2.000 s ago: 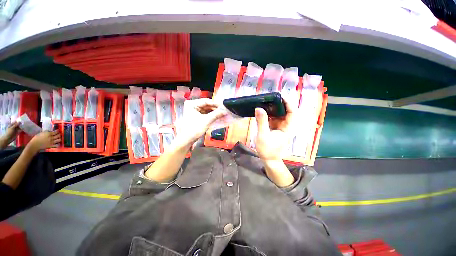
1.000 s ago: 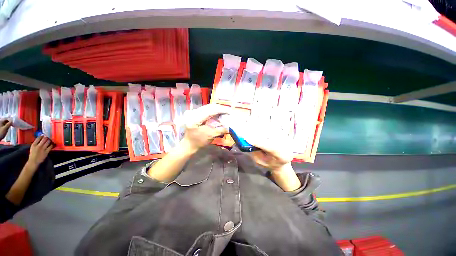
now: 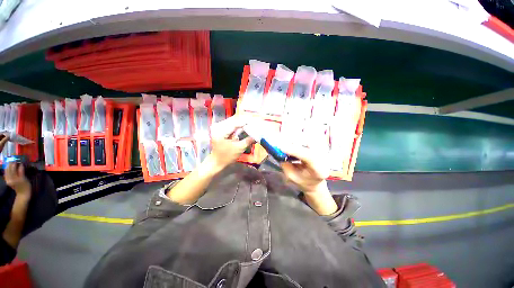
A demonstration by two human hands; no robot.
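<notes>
My right hand (image 3: 304, 169) holds a dark phone (image 3: 273, 149) with a blue sheen, tilted, over the near part of the orange-red phone tray (image 3: 360, 143). My left hand (image 3: 226, 147) is just left of it, with its fingers closed on a whitish poly bag (image 3: 253, 133); a small dark piece shows by its fingertips, too unclear to name. The phone's upper end meets the bag; whether it is inside cannot be told. Bagged phones (image 3: 301, 90) stand in the tray's far row, their loose ends sticking up. Glare blurs the near row.
A second tray of bagged phones (image 3: 183, 121) lies to the left. Further left, another person's hand (image 3: 17, 177) is beside a tray with bare and bagged phones. Stacked red trays (image 3: 141, 62) lie under the white bench (image 3: 259, 21). More red trays (image 3: 422, 277) are at the lower right.
The phone was held flat and higher, then came down and tilted towards the bag in my left hand. My hands have shifted slightly since. The other person's hand has moved left.
</notes>
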